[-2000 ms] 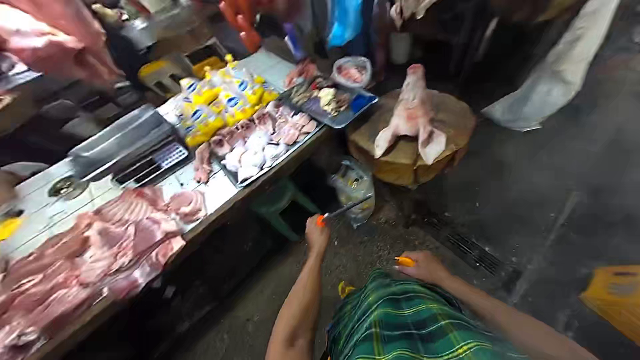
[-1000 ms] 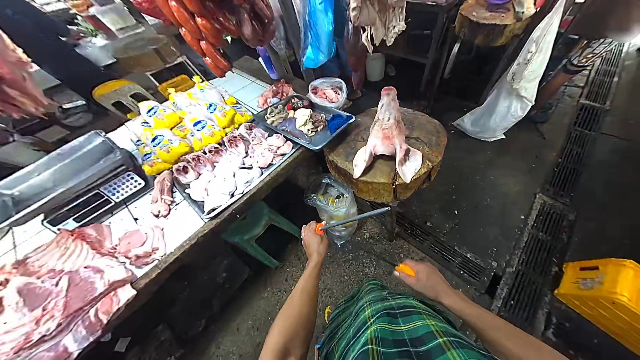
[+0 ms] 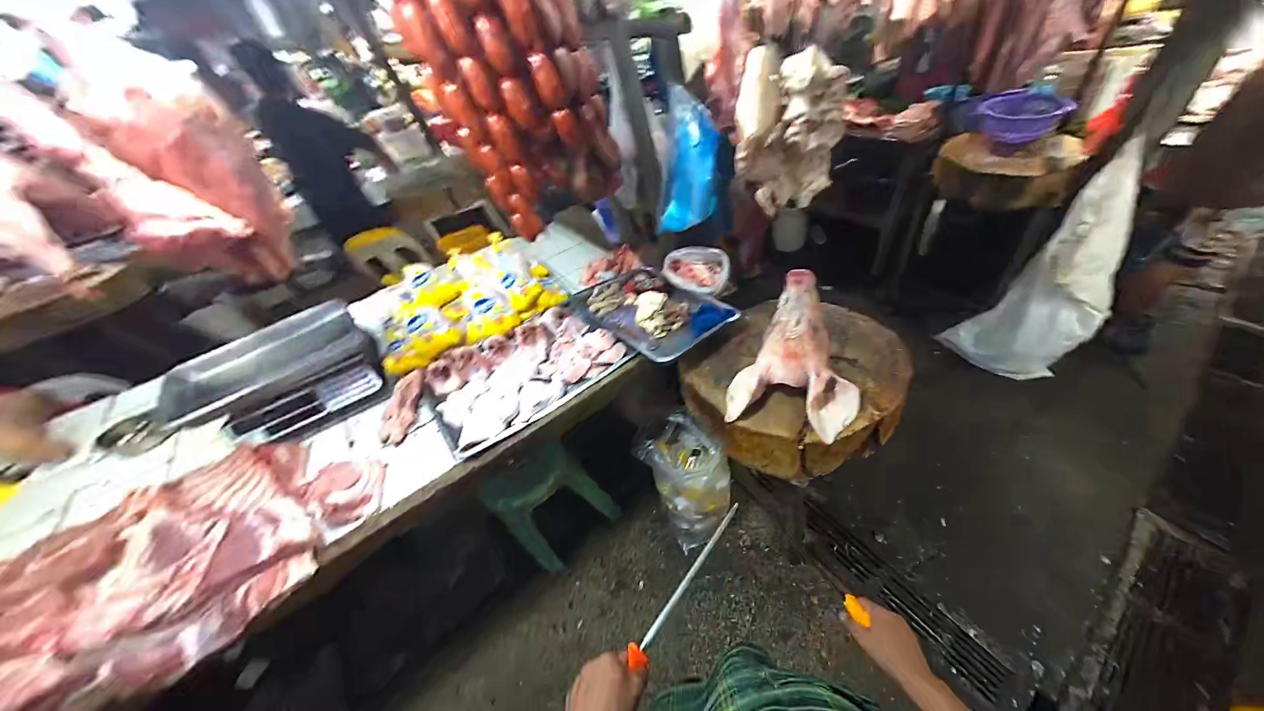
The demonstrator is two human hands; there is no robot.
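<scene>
At the bottom of the view my left hand (image 3: 604, 683) grips the orange handle of a sharpening steel (image 3: 691, 575), whose rod points up and to the right. Further right, my right hand (image 3: 887, 642) is closed on the orange handle of a tool (image 3: 857, 610), probably a knife; its dark blade barely shows against the floor. Beyond both hands a pig's head (image 3: 796, 346) rests snout-up on a round wooden chopping block (image 3: 869, 370). A clear plastic bag (image 3: 688, 479) hangs or stands beside the block, to its left.
A tiled counter (image 3: 400, 484) on the left bears raw pork (image 3: 188, 553), a tray of meat pieces (image 3: 533, 380), yellow packages (image 3: 464, 306) and a scale (image 3: 306, 400). Sausages (image 3: 504, 89) hang above it. A green stool (image 3: 543, 499) stands below; a floor grate (image 3: 918, 602) runs right of my hands.
The view has tilted upward, bringing the hanging sausages and far stalls into sight. The steel in my left hand pointed more to the right one second ago and now points more upward.
</scene>
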